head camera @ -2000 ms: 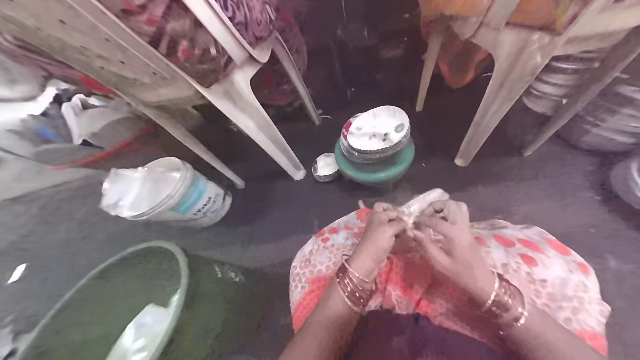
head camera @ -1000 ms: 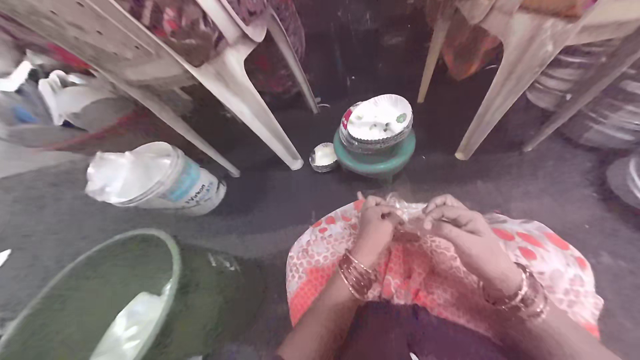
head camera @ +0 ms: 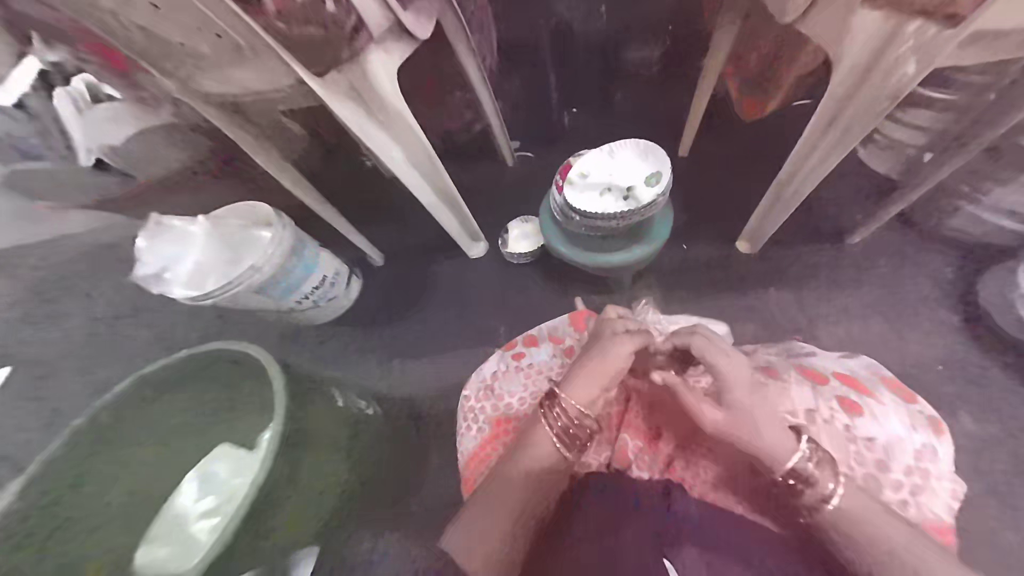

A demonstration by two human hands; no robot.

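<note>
Over a lap covered in red-and-white patterned cloth (head camera: pixel 856 416), my left hand (head camera: pixel 612 356) pinches the gathered top of a small clear plastic bag (head camera: pixel 652 318). My right hand (head camera: pixel 720 384) is against the bag's other side, thumb and fingers bent around it; its grip is partly blurred. The bag's contents are hidden by my fingers. Beyond my hands, a stack of paper bowls (head camera: pixel 620 180) rests tilted on a round teal stand or container (head camera: pixel 608 252). A small stack of paper cups (head camera: pixel 522 238) is just left of it.
A green tub (head camera: pixel 276 400) holding a whitish plastic packet (head camera: pixel 200 504) stands at lower left. Behind it is a white bucket (head camera: pixel 320 280) topped with clear plastic (head camera: pixel 192 252). Plastic chair legs (head camera: pixel 416 152) rise ahead on both sides. Stacked round containers (head camera: pixel 944 144) are at far right.
My right hand has turned and its fingers have spread more around the bag. The whitish bag stood up between my hands two seconds ago; now its gathered top shows there.
</note>
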